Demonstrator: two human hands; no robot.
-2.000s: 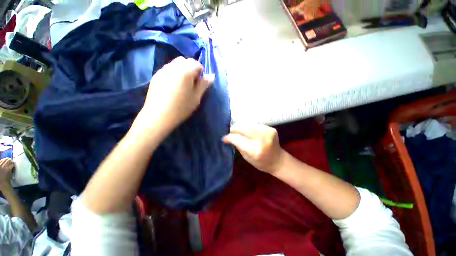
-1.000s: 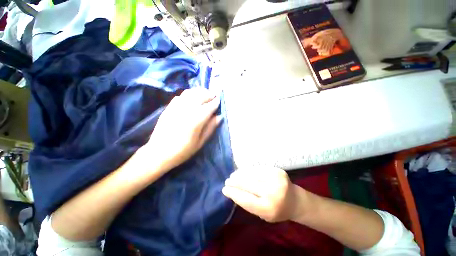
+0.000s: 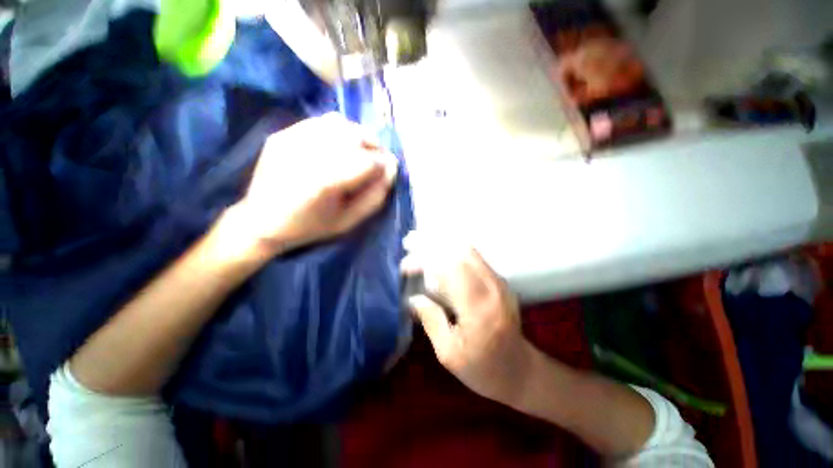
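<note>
The navy garment piece (image 3: 301,320) lies heaped left of the needle and hangs over the table's front edge. Its right edge runs up to the presser foot (image 3: 358,66) under the machine head. My left hand (image 3: 320,183) lies on the cloth just below the foot, fingertips closed on the edge. My right hand (image 3: 466,311) is lower, at the table's front edge, thumb and fingers pinching the same cloth edge. The frame is blurred, so the stitch line and the needle cannot be made out.
A smartphone (image 3: 607,78) lies on the white sewing table (image 3: 658,196), with dark snips (image 3: 763,110) to its right. The lime-green machine part (image 3: 194,35) is at upper left. An orange basket (image 3: 731,366) with navy and white pieces stands at lower right. Dark red cloth (image 3: 429,420) covers my lap.
My right hand has moved up along the edge, its fingers first spreading less tightly closed than before. My left hand has moved slightly left and up in view. The view has shifted and blurred.
</note>
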